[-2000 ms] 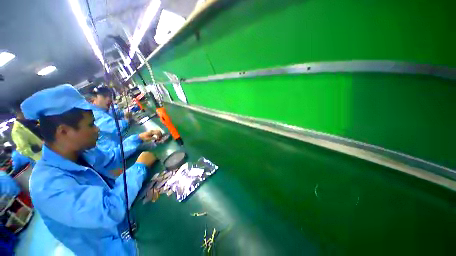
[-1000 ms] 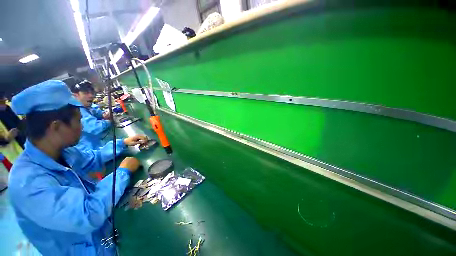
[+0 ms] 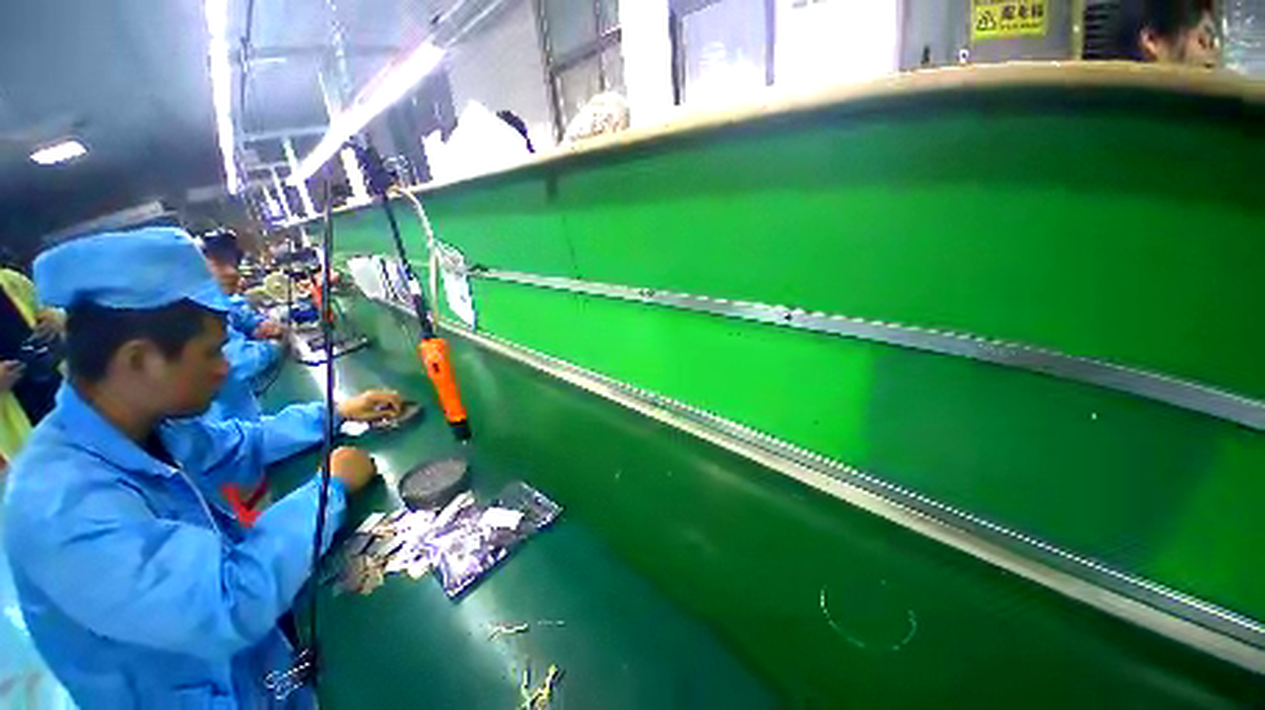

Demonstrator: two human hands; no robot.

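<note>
Neither of my hands is in the picture. Nearest in front of me, a few thin yellow strips (image 3: 541, 685) lie on the dark-green bench (image 3: 652, 610) at the bottom edge, with a small pale strip (image 3: 509, 630) just beyond them. A shiny silver plastic bag (image 3: 486, 544) lies farther along, beside a pile of small flat pale and brown parts (image 3: 368, 555). A dark grey round dish (image 3: 434, 481) stands behind the bag.
An orange electric screwdriver (image 3: 444, 386) hangs over the bench. A person in a blue coat and cap (image 3: 153, 527) works at the left, hands on the bench; another sits beyond. A black cord (image 3: 326, 416) hangs down. A bright green divider (image 3: 694, 236) with a metal rail runs along the right.
The view has swung and levelled, showing more windows above the divider. The bag, dish and screwdriver appear farther left. The neighbour's hands stay over the bench.
</note>
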